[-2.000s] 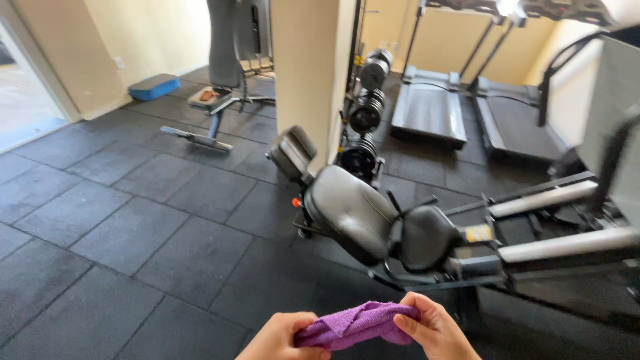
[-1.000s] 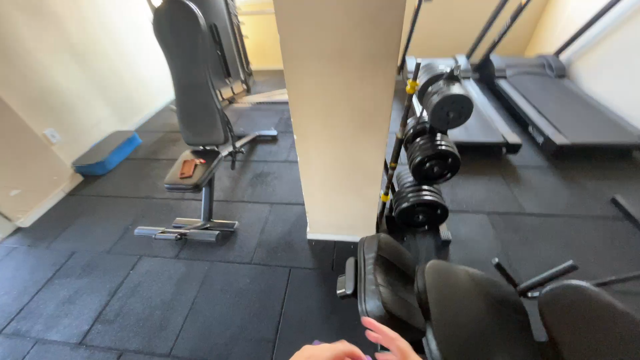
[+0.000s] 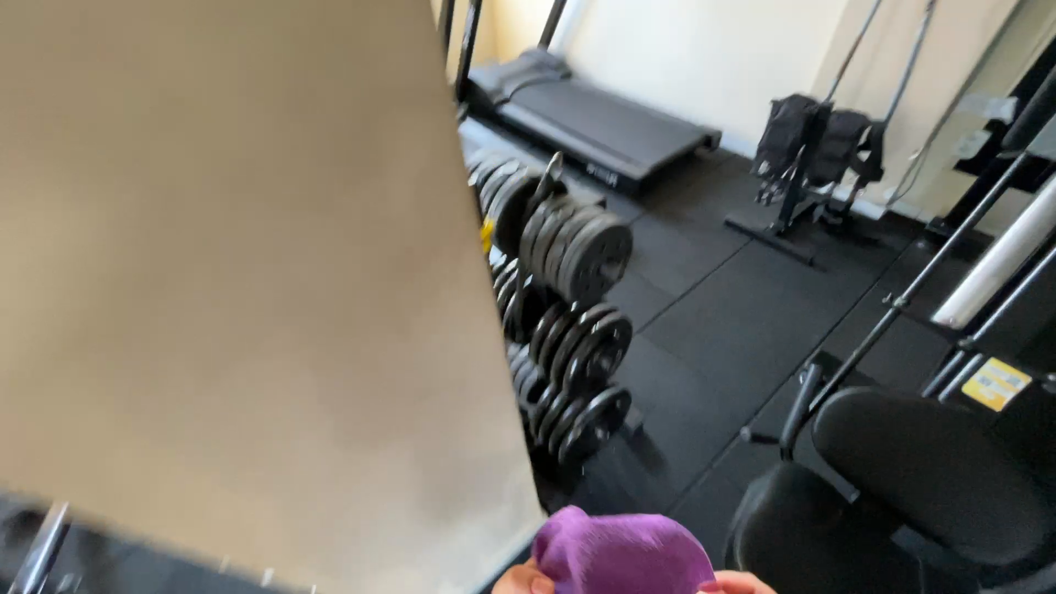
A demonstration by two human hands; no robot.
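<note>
A purple cloth (image 3: 623, 554) is bunched between my two hands at the bottom of the view. My left hand (image 3: 523, 579) grips its left edge, with the fingertips showing. My right hand (image 3: 737, 582) holds the lower right edge. Most of both hands lies below the frame. The padded seat of a gym machine (image 3: 924, 470) is to the right of the cloth, apart from it.
A wide beige pillar (image 3: 247, 289) fills the left side. Beside it stands a rack of weight plates (image 3: 590, 256). Behind are a treadmill (image 3: 602, 120) and a stand with black padded gear (image 3: 813, 144). Machine bars (image 3: 1002, 247) rise at right, above black floor tiles (image 3: 709, 305).
The view has swung and moved up to the pillar, which now fills the left. The purple cloth, almost out of sight one second ago, shows again between both hands.
</note>
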